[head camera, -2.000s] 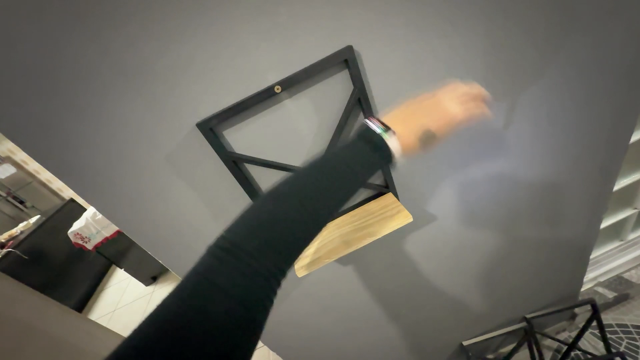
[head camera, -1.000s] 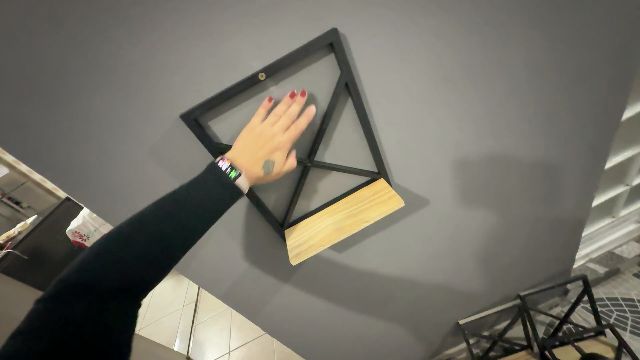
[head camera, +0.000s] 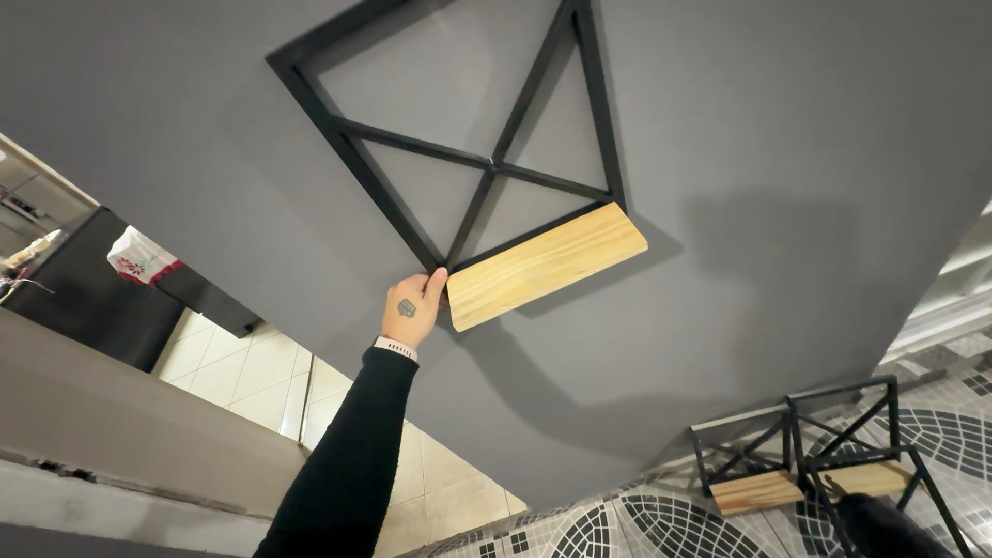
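Note:
A black frame (head camera: 494, 164) with crossed bars hangs tilted against the grey wall, its top beyond the upper edge of the view. A light wooden shelf board (head camera: 547, 266) runs along its lower edge. My left hand (head camera: 412, 308) grips the frame's lower left corner beside the board's end, thumb in front and the other fingers mostly hidden. A band circles the wrist below a long black sleeve. My right hand is not visible.
Several similar black frames with wooden boards (head camera: 756, 491) stand on the patterned floor (head camera: 690, 527) at lower right, near a dark, unclear shape (head camera: 883, 527). A black surface (head camera: 93, 287) with a red-edged white cloth (head camera: 139, 256) is at left. White shelving (head camera: 942, 287) is at right.
My left hand was in front of the frame's open middle one second ago; it has moved down to the lower left corner and taken hold there. The view is nearer the frame.

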